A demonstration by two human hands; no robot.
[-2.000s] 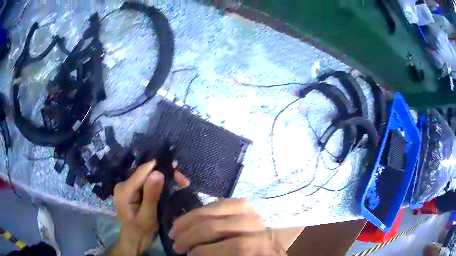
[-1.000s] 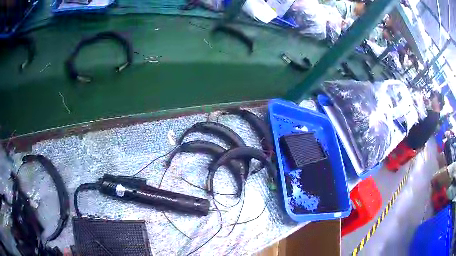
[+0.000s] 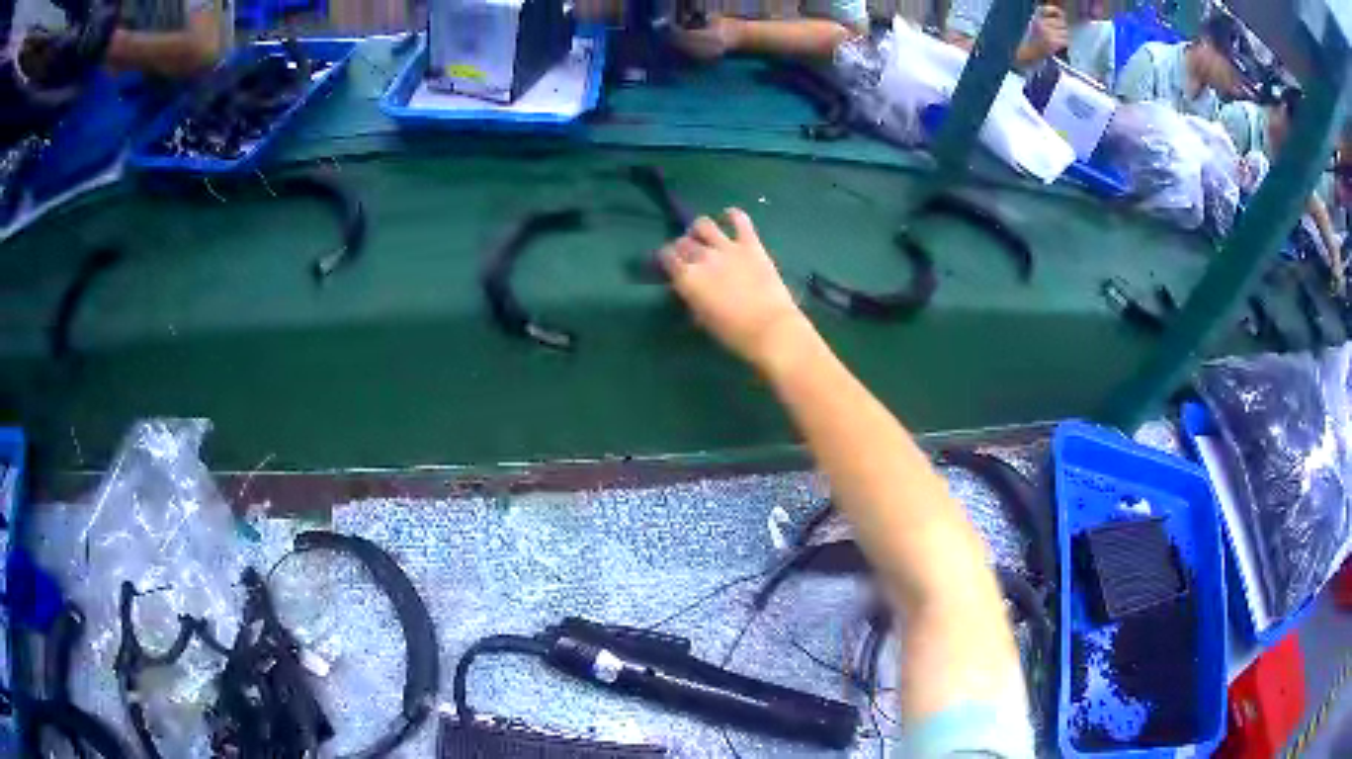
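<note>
My right hand [image 3: 730, 289] reaches out over the green conveyor belt [image 3: 371, 400], with my forearm crossing the bench. Its fingers are closed on a black headband [image 3: 663, 196], which is partly hidden by the hand and blurred. My left hand is out of the picture. The electric screwdriver [image 3: 697, 685] lies on the bench with its cord curving left. The dark screw tray [image 3: 534, 741] is cut off by the lower edge. More headbands lie on the belt, one left of my hand [image 3: 512, 282] and one right of it [image 3: 890, 289].
A blue bin [image 3: 1065, 593] with a gridded block stands right of piled headbands [image 3: 1023, 504]. A clear bag [image 3: 156, 519], a large hoop [image 3: 415, 623] and small black parts [image 3: 267, 697] lie left. A green post [image 3: 1231, 282] rises right. People and blue trays [image 3: 497, 111] are across the belt.
The view has swung from the bench towards the belt. My hands were together at a black part beside the tray; now my right arm is stretched over the belt and my left hand is gone from view.
</note>
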